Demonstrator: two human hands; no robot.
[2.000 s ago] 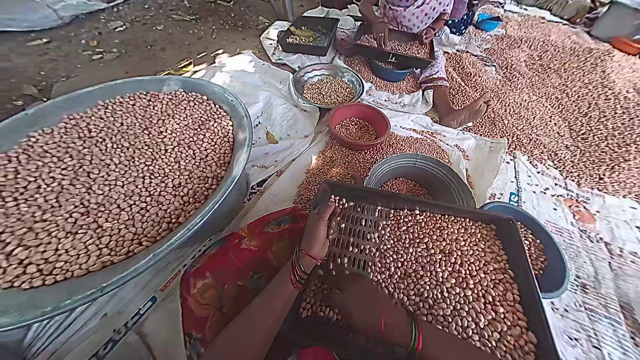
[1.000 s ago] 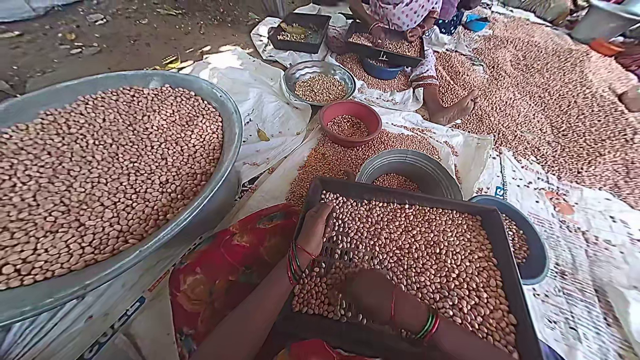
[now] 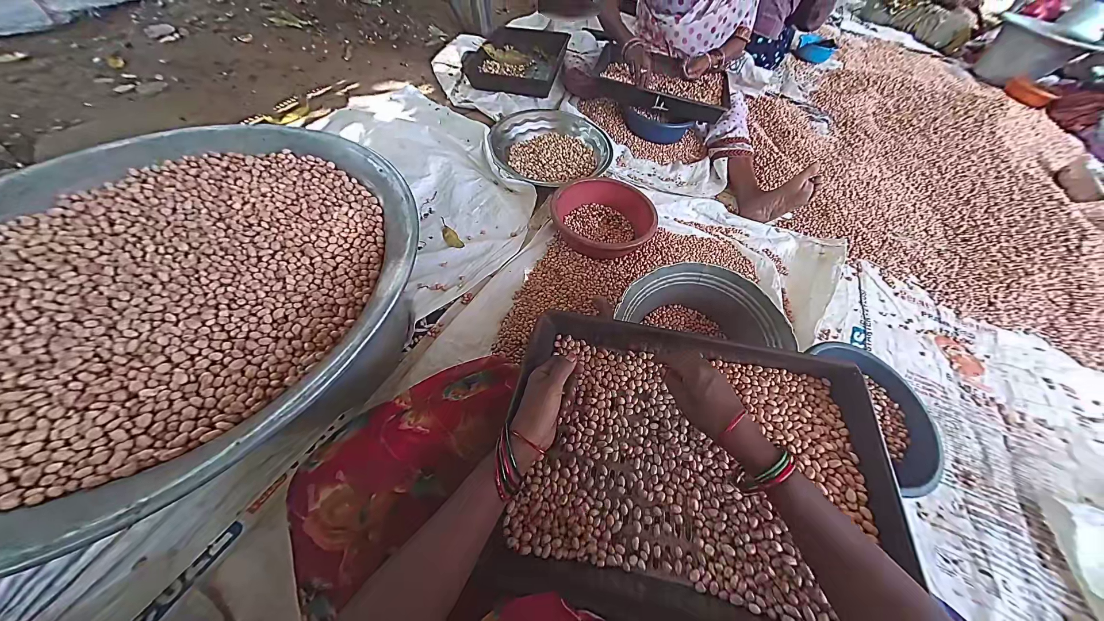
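A dark rectangular sieve tray (image 3: 888,466) lies tilted in front of me, spread with reddish-brown nuts or seeds (image 3: 655,483). My left hand (image 3: 545,401) is at its upper left side, thumb over the rim and the other fingers partly hidden. Over the upper middle of the tray, my right hand (image 3: 703,397) touches the nuts, its fingers blurred and pointing away from me; whether it holds any cannot be seen. Just beyond the tray are a grey basin (image 3: 750,302) and, at its right, a blue-grey basin (image 3: 927,440), both with nuts inside.
A large metal tub (image 3: 397,224) heaped with nuts stands at left. Farther off are a red bowl (image 3: 634,194), a metal bowl (image 3: 595,134) and a black tray (image 3: 543,73). Another person (image 3: 690,30) sits behind with a sieve tray. A wide heap of nuts (image 3: 931,198) covers the right.
My right hand has moved from the lower left part of the tray up to its upper middle. Nuts now cover the slotted left part that showed bare earlier. My left hand stays at the rim.
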